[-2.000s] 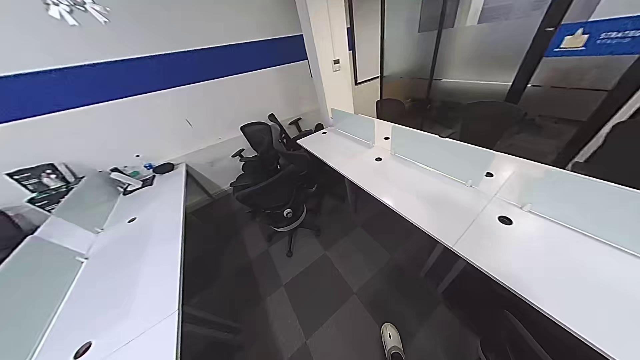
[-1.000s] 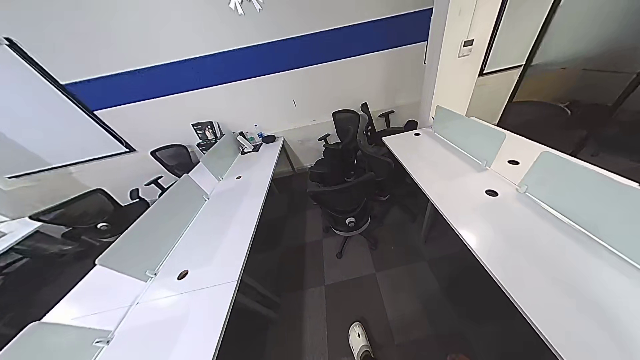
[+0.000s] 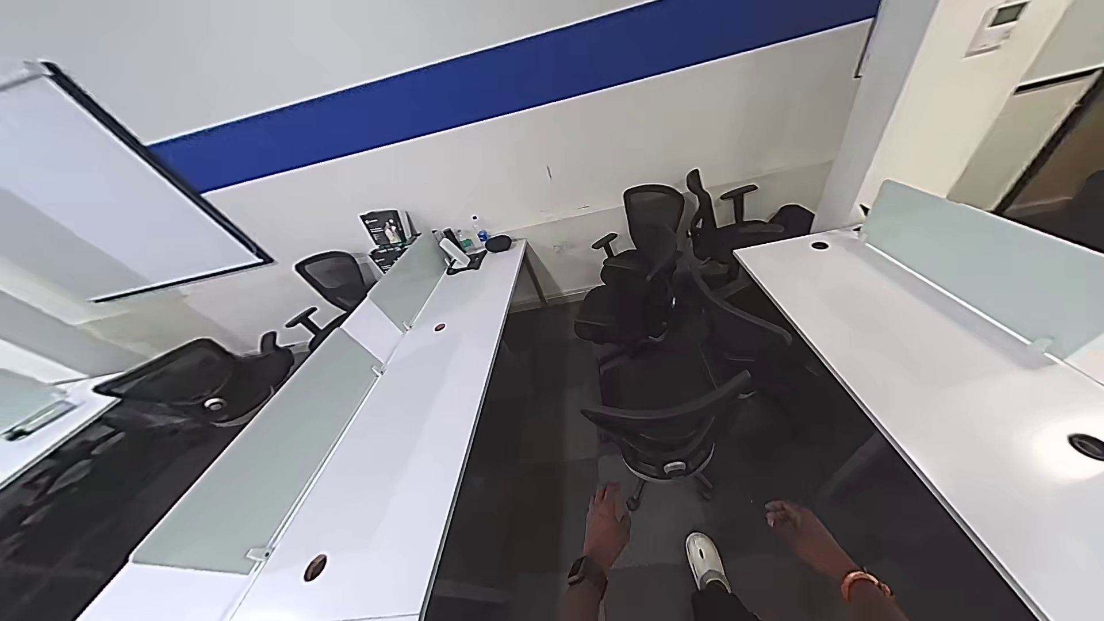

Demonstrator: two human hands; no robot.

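Note:
My left hand [image 3: 607, 526], with a dark watch at its wrist, is low in the middle of the head view, its fingers apart and holding nothing. To its right, my right hand [image 3: 798, 528] has a bracelet at the wrist; its fingers look curled, and no object shows in it. Just beyond both hands stands a black wheeled office chair [image 3: 668, 423], its back towards me. Neither hand touches it. More black office chairs [image 3: 653, 216] are crowded together behind it.
White desks with frosted dividers run along the left [image 3: 414, 431] and right [image 3: 931, 371]. Far chairs stand by the wall [image 3: 586, 155]. A bottle [image 3: 480, 231] and boxes [image 3: 385, 228] are on the left desk's far end. My shoe [image 3: 705, 556] is on the carpet.
Both my hands have come into view at the bottom. The chairs are nearer as I have moved forward, and the view has swung left since the earliest frame.

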